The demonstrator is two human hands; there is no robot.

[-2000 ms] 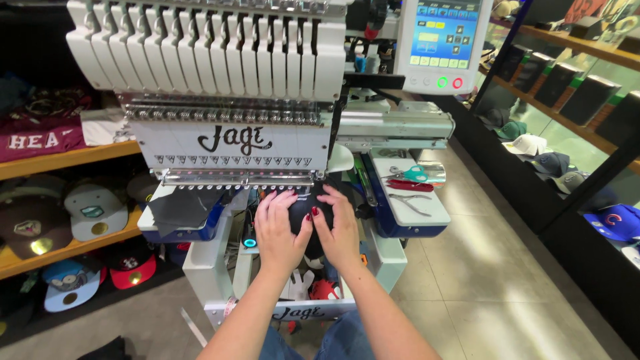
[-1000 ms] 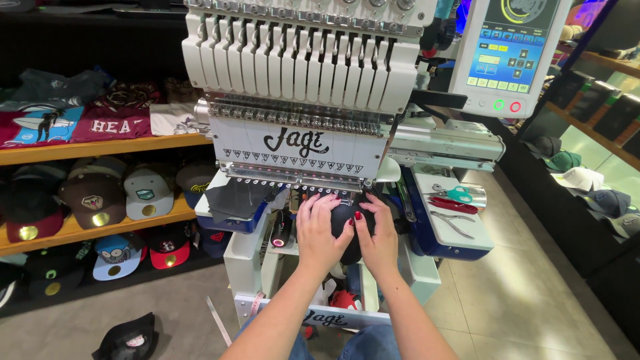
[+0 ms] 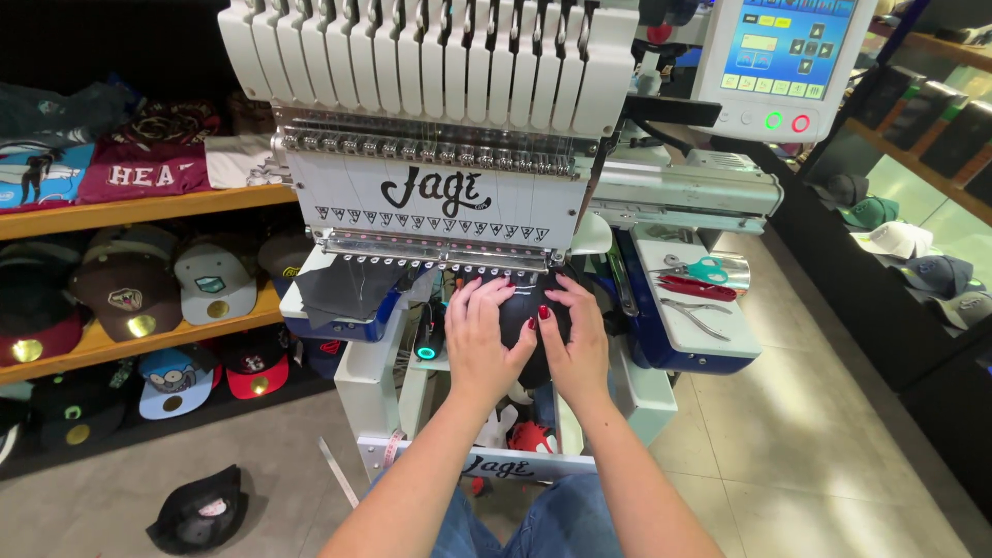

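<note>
A black cap [image 3: 521,319] with short white stitched lines lies under the needle row of a multi-needle embroidery machine [image 3: 434,186]. My left hand [image 3: 482,333] rests on the cap's left side, fingers spread, its fingertips just below the needles. On the right side of the cap lies my right hand [image 3: 575,333], its thumb close to my left thumb. Both palms press on the fabric without closing around it. The cap's far part is hidden under the machine head.
A side table holds teal-handled scissors [image 3: 707,270], a red tool [image 3: 697,289] and metal nippers [image 3: 697,316]. Black backing fabric [image 3: 349,288] covers the left table. A control screen [image 3: 783,58] stands upper right. Another black cap [image 3: 198,508] lies on the floor; shelves of caps [image 3: 128,291] stand left.
Both hands stay on the black cap under the needles, with only small shifts of the fingers. The view has swung about.
</note>
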